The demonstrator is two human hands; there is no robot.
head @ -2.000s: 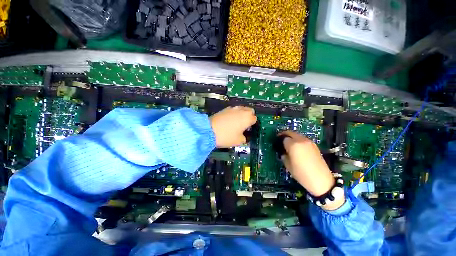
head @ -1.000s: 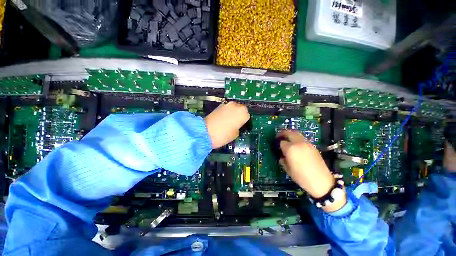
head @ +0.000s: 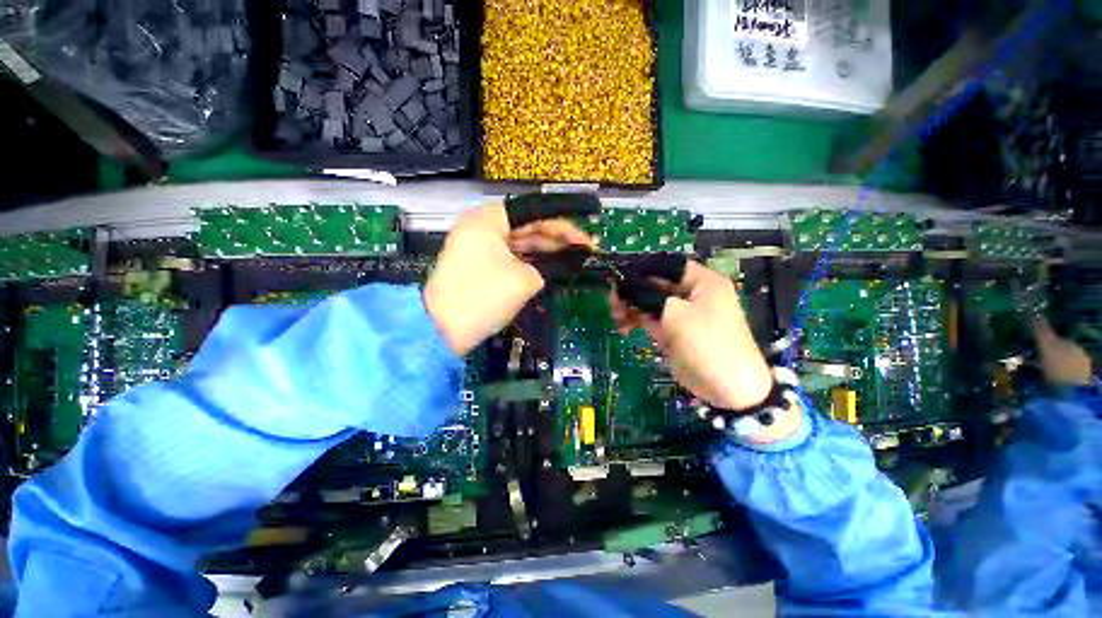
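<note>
My left hand [head: 481, 275] and my right hand [head: 707, 336] are raised over the upper part of the middle circuit board [head: 583, 404]. Black coverings show on fingers of both hands. The fingertips point towards each other, a small gap apart. The fingers are bent; whether they pinch a small part is too small and blurred to tell. The board is green, with a yellow block and silvery parts, and sits in a black carrier [head: 538, 449]. My hands hide its upper part and part of the narrow green strip board [head: 647, 227] above it.
Behind the line are a bin of grey blocks [head: 369, 85], a bin of small yellow components [head: 568, 97], a crumpled clear bag [head: 163, 73] and a lidded box [head: 786, 54]. More boards [head: 876, 350] stand on both sides. Another person's hand [head: 1063, 356] is at right. A blue cord crosses the right side.
Both hands have risen from the board and come nearer each other, with the black finger coverings now plainly seen. The view has shifted right. The other person's hand at right has moved further in.
</note>
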